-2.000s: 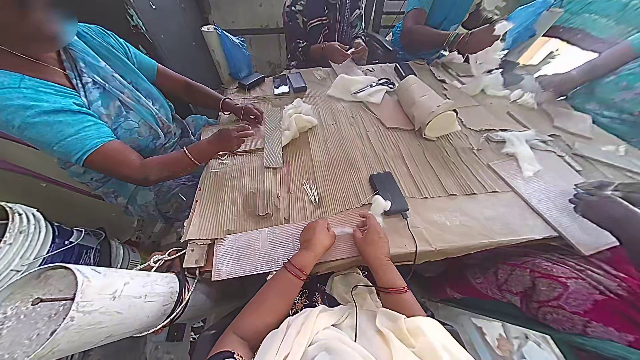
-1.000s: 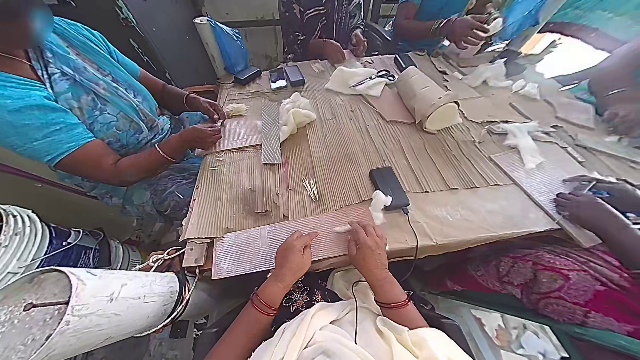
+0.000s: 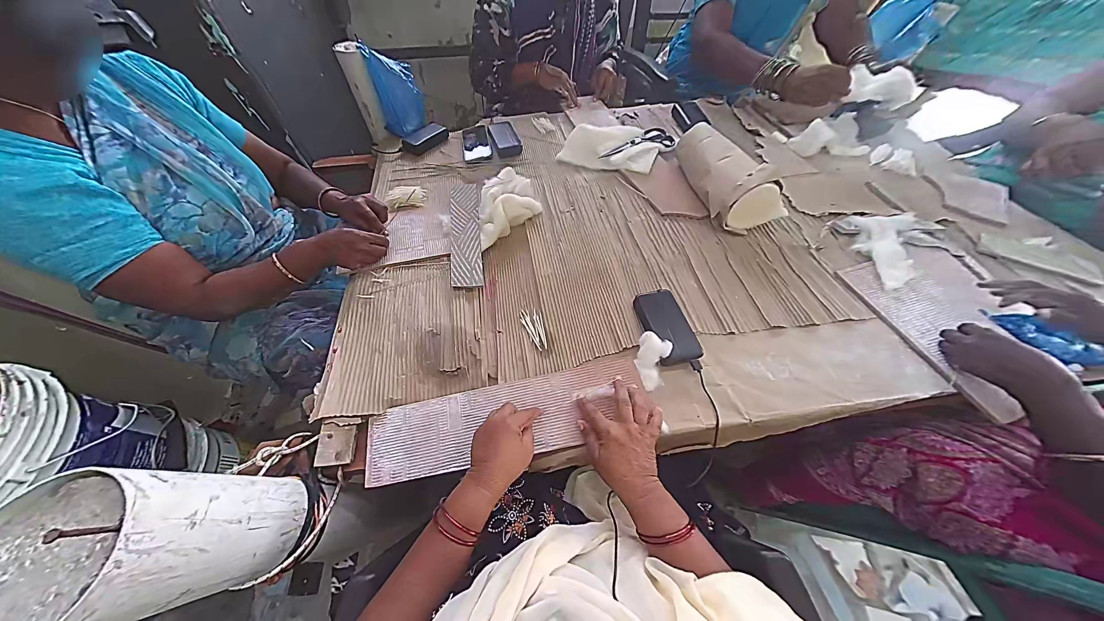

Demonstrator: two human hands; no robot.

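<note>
A ribbed board (image 3: pixel 483 423) lies along the near edge of the table. My left hand (image 3: pixel 504 435) rests at its middle, fingers bent, with nothing seen in it. Toward the board's right end, my right hand (image 3: pixel 623 427) lies palm down, fingers spread, over a thin white roll of cotton (image 3: pixel 597 392) pressed on the ribs. Beyond that hand a tuft of cotton wool (image 3: pixel 652 358) touches a black power bank (image 3: pixel 668 326) with a cable. A small bunch of thin white wicks (image 3: pixel 535 329) lies on the corrugated cardboard (image 3: pixel 586 276) farther in.
Scissors (image 3: pixel 642 142) lie on white cotton (image 3: pixel 604 148) near a cardboard roll (image 3: pixel 724 177). A patterned strip (image 3: pixel 467 237) and more cotton (image 3: pixel 509 205) are at left centre. Co-workers' hands work around the table. A white bucket (image 3: pixel 172 535) stands at the near left.
My right hand has flattened and spread over the cotton that both hands' fingers were at earlier. My left hand has moved apart from it. The co-worker's hands at right have shifted.
</note>
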